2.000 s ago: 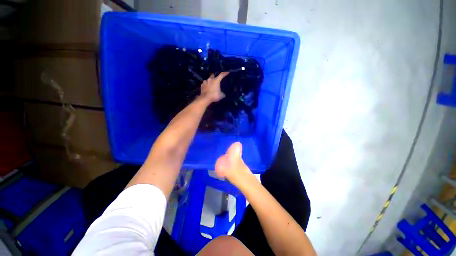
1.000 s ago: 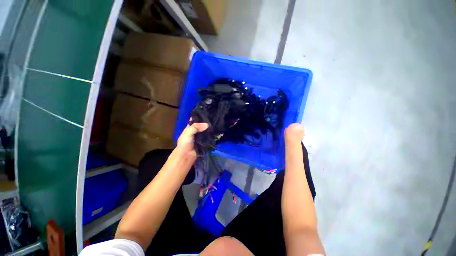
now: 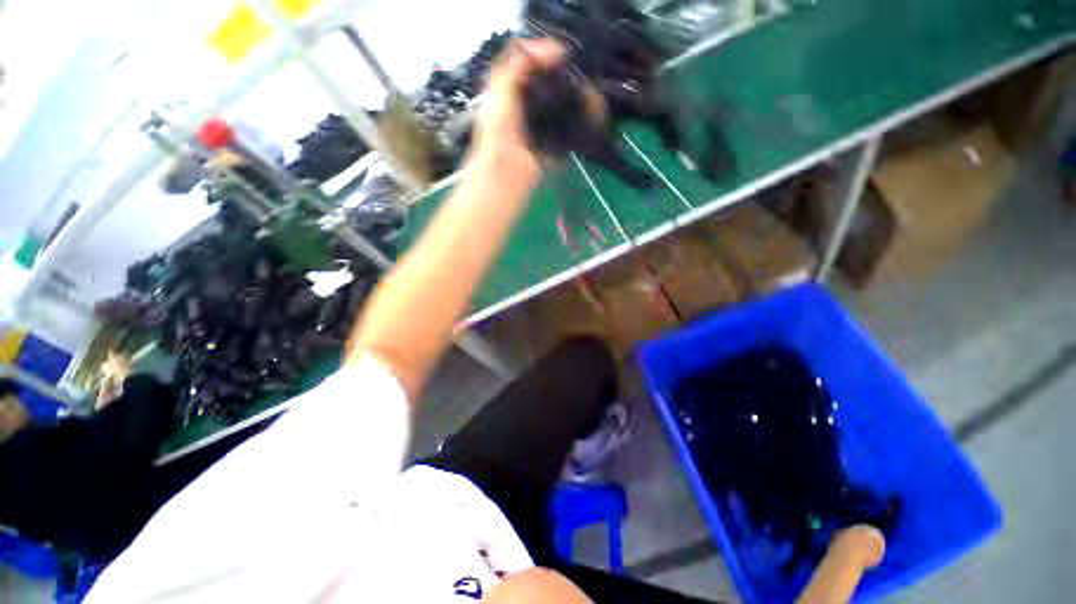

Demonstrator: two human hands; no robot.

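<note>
My left hand [image 3: 519, 106] is raised over the green bench [image 3: 791, 100], closed around a bundle of black corded parts [image 3: 566, 112]. The bundle is blurred. Thin wires with reddish ends hang from it past the bench edge. The large blue tote [image 3: 914, 460] stands low at the right, with a heap of black parts [image 3: 767, 437] inside. My right hand [image 3: 859, 546] is at the tote's lower part, over the parts. Its fingers are hidden, so its grip cannot be told.
The press's red ball knob [image 3: 215, 133] and a wide pile of black parts [image 3: 254, 325] are at the left. A black-clothed person [image 3: 89, 454] is at far left. A blue stool [image 3: 590, 513] is below; cardboard boxes [image 3: 944, 195] are under the bench.
The view has swung left and up to the bench. My left hand has lifted the black bundle out of the tote and over the bench. The tote now appears lower right.
</note>
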